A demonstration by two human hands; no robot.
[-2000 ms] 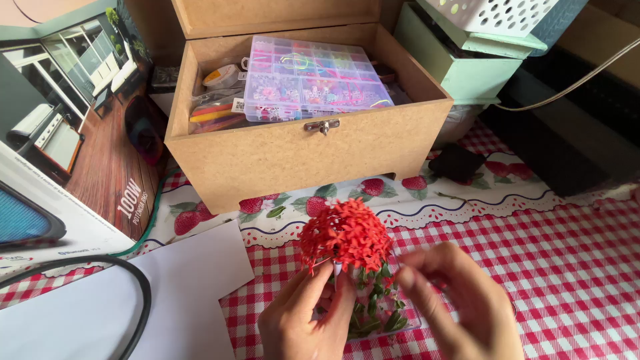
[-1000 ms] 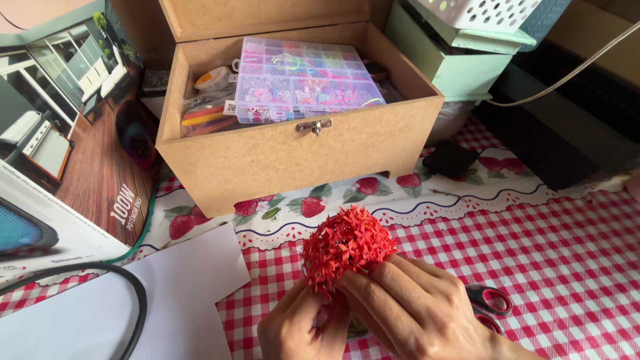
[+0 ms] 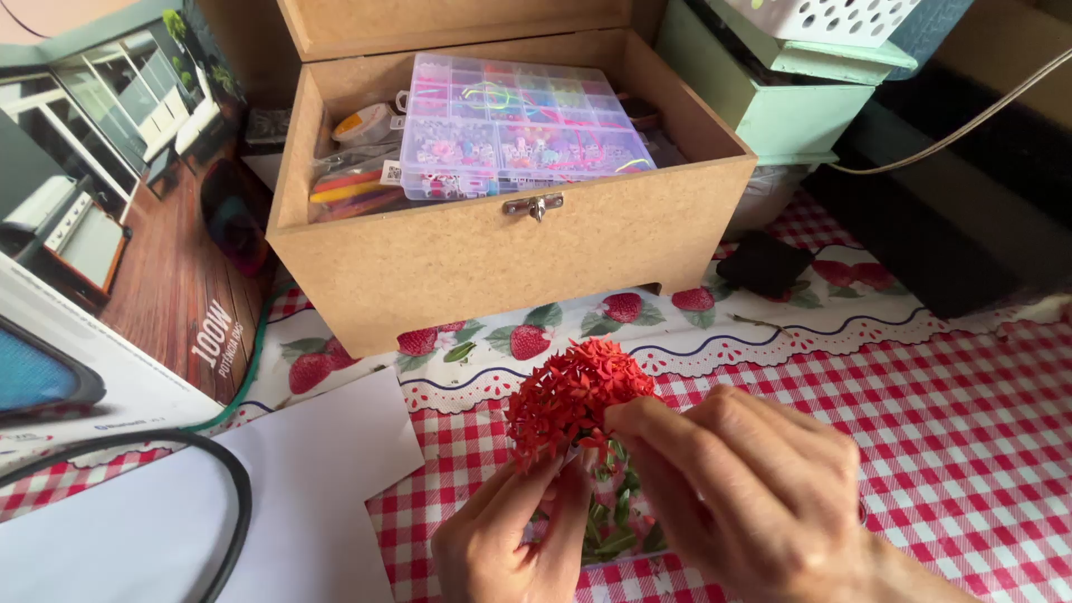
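Note:
A round cluster of small red flowers (image 3: 578,398) stands upright near the bottom middle of the view. My left hand (image 3: 519,528) pinches it from below, thumb and fingers closed around its base, where a small pale piece shows. From the right, my right hand (image 3: 745,486) touches the cluster's lower right edge with thumb and forefinger pinched together; whether a single petal is between them cannot be seen. Behind and below the hands lie cut green leaves (image 3: 615,536) in what looks like a clear shallow container, partly hidden by both hands.
An open wooden box (image 3: 502,268) holds a clear compartment case of beads (image 3: 519,126). White paper (image 3: 310,477) and a black cable (image 3: 239,494) lie left, beside a printed carton (image 3: 167,335). Green boxes (image 3: 796,117) and a dark cloth-like item (image 3: 764,264) are at right. A checkered cloth (image 3: 963,435) covers the table.
My right hand, away from the flowers two seconds ago, came over to them and now touches their right edge. The scissors seen at the right one second ago are almost wholly hidden behind it.

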